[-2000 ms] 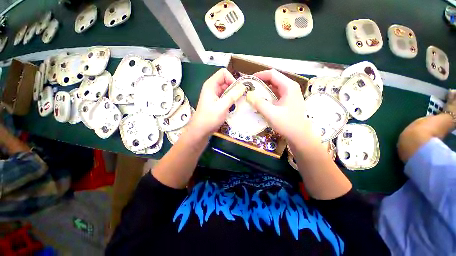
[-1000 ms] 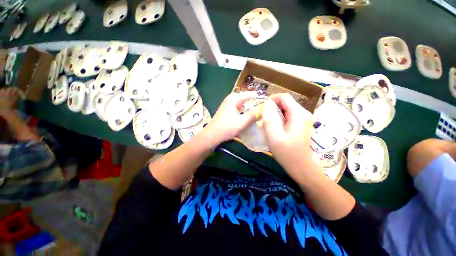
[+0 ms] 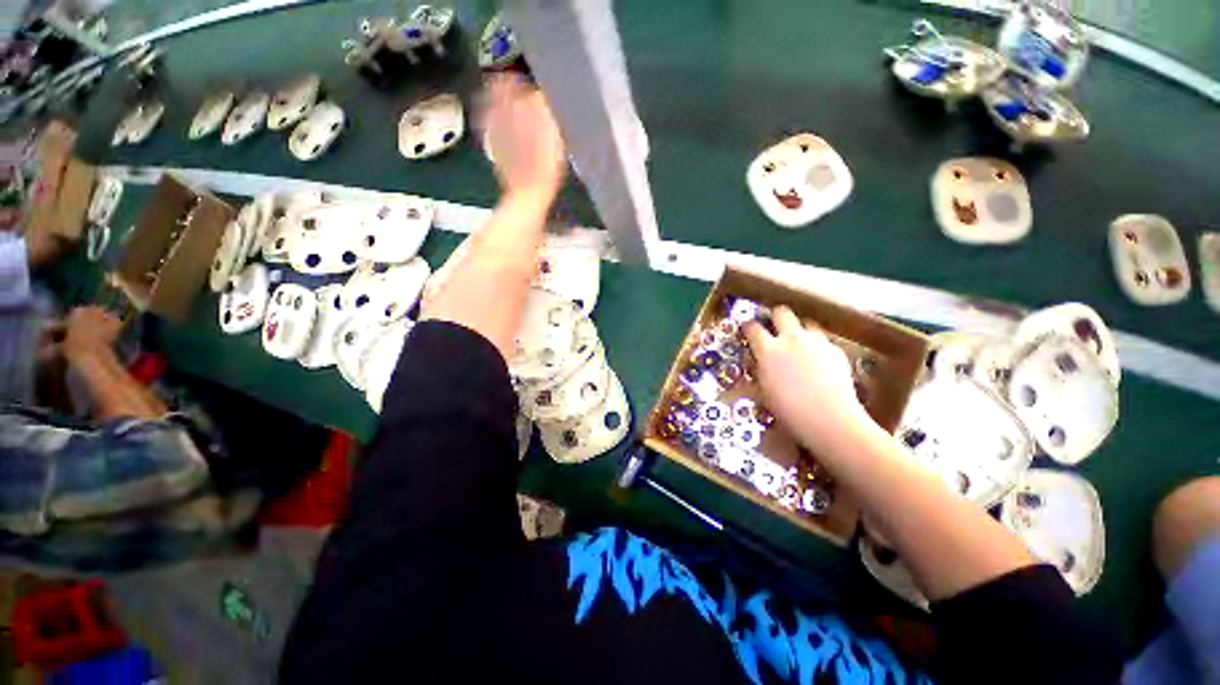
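Observation:
The brown cardboard parts box [image 3: 899,340] holds many loose shiny ring inserts [image 3: 729,426]. My right hand [image 3: 800,372] is inside the box, its fingertips bent down at the rings near the back; whether it grips one is hidden. My left hand [image 3: 525,137] is stretched far forward over the green belt, beside the slanting metal post. It is blurred, and I cannot tell whether it holds anything. Off-white housings lie in a pile [image 3: 575,381] left of the box, partly behind my left arm, and in another pile [image 3: 966,426] to its right.
The metal post [image 3: 599,127] rises by my left hand. Spaced housings [image 3: 800,179] and wired assemblies [image 3: 943,67] sit on the belt. A small mallet [image 3: 634,468] lies below the box. A co-worker's hands [image 3: 94,335] show at left, another person's arm [image 3: 1191,529] at right.
My hands have parted and the housing they held is gone from them. My left hand has moved forward over the belt, my right hand down into the box. The view has shifted left.

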